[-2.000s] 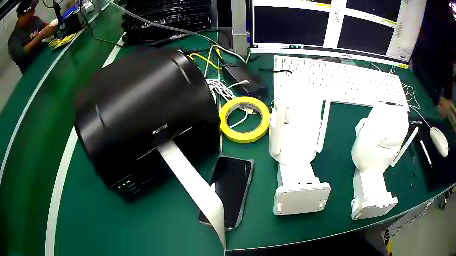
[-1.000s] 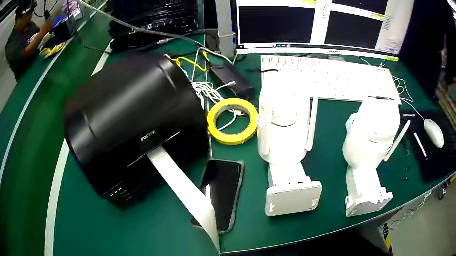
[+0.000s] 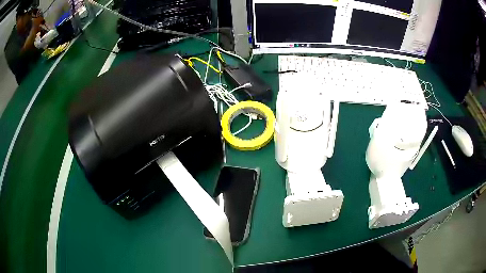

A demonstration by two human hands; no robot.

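Neither of my hands is in the picture. Two white dome cameras lie side by side on the green bench, the left one (image 3: 302,138) and the right one (image 3: 395,144), with their flat mount plates towards the front edge and thin antennas beside the heads. A black label printer (image 3: 144,117) stands on the left with small green lights. A white label strip (image 3: 194,200) runs from it across a smartphone (image 3: 237,205). A yellow tape roll (image 3: 248,125) lies between the printer and the left camera.
A white keyboard (image 3: 351,82) lies below the monitor (image 3: 341,26). A mouse (image 3: 462,141) and a thin white-and-black stick (image 3: 448,153) are at the right. Cables and a black power adapter (image 3: 248,81) lie behind the tape. Another person (image 3: 24,45) is at the far left beside the curved conveyor.
The view has shifted, so the bench things appear farther left than two seconds ago. The other person's arms have moved up towards the head. The things on the bench have not visibly moved.
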